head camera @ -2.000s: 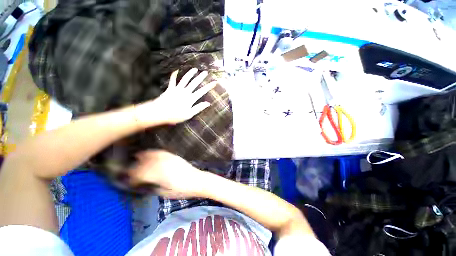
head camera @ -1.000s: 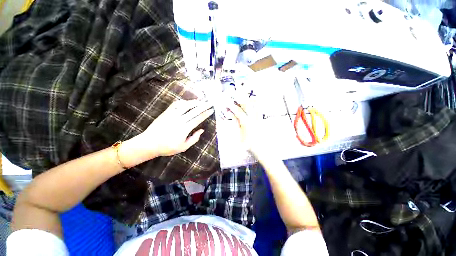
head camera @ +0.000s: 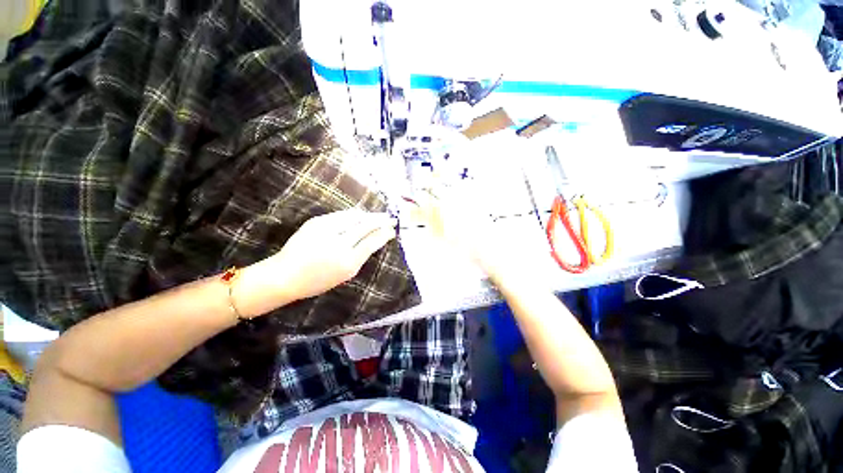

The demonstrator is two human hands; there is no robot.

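The dark plaid garment (head camera: 166, 157) lies in a large heap left of the needle, its edge reaching the machine's needle area. My left hand (head camera: 337, 245) lies on the cloth, its fingertips at the garment edge just in front of the presser foot (head camera: 407, 171). My right hand (head camera: 439, 231) is at the same edge from the right, washed out by glare, its fingertips close to my left fingertips. Both hands seem to pinch the garment edge; the exact grip is hard to see. The white sewing machine (head camera: 518, 46) stands above.
Scissors (head camera: 578, 236) with red and yellow-orange handles lie on the white machine bed (head camera: 462, 291), right of my right hand. A dark garment pile (head camera: 739, 323) with white loops is at the right. A black control panel (head camera: 721, 137) is at the upper right. Blue material (head camera: 166, 430) is at lower left.
My right hand has come from the cloth at lower left to the needle area. The heap now lies spread flatter. Since one second ago, both hands have drawn closer together at the edge.
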